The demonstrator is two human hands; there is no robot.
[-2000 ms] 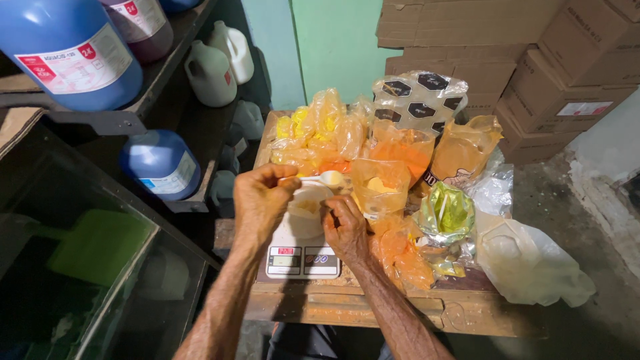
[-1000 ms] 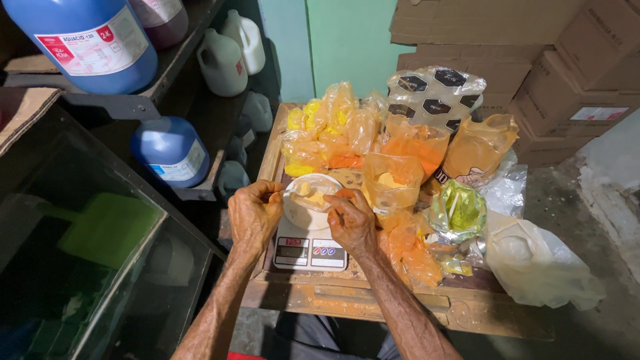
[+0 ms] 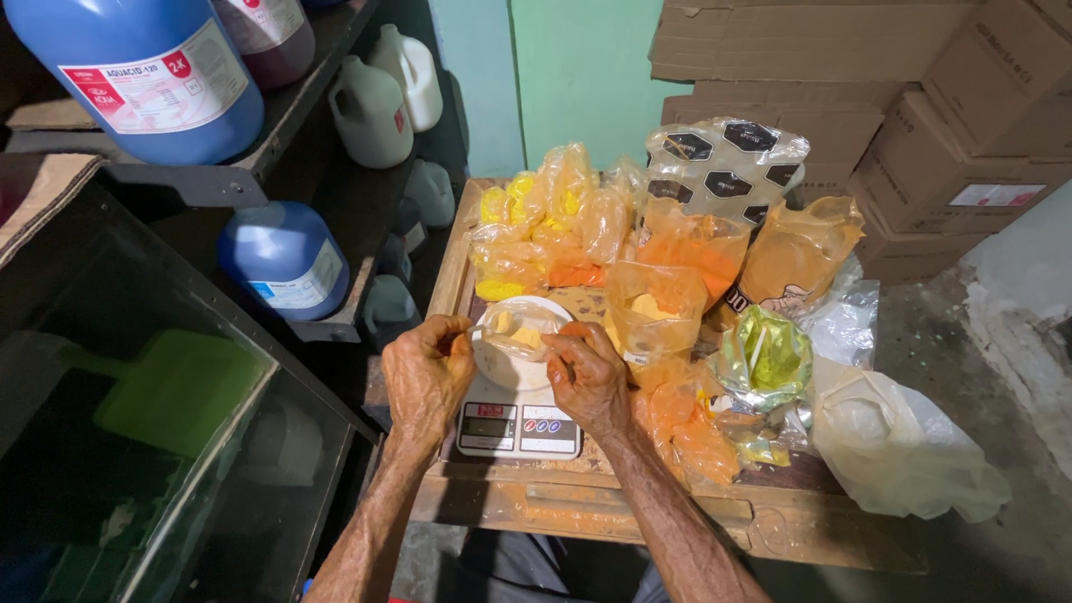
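Between my hands, over the round plate of a white digital kitchen scale [image 3: 519, 427], a clear plastic bag [image 3: 515, 331] holds pale yellow powder. My left hand [image 3: 429, 368] pinches the bag's left edge, and my right hand [image 3: 590, 373] pinches its right edge. Just right of the scale stands an open bag of pale yellow powder [image 3: 653, 310]. Behind it is an open bag of orange powder [image 3: 691, 251]. Small knotted bags of yellow powder [image 3: 544, 209] lie at the back left. An open bag with yellow-green contents [image 3: 764, 356] sits to the right.
Crumpled orange-stained bags [image 3: 682, 419] and a whitish plastic bag [image 3: 904, 444] lie at the wooden table's [image 3: 620, 511] right side. On the left, dark shelves hold blue jugs [image 3: 285, 260] and white jugs [image 3: 373, 113]. A glass-sided case [image 3: 159, 394] stands at lower left. Cardboard boxes [image 3: 955, 159] are stacked behind.
Two seconds ago a white spoon showed by my hands over the scale; it is no longer seen there. My hands now hold the small bag stretched between them.
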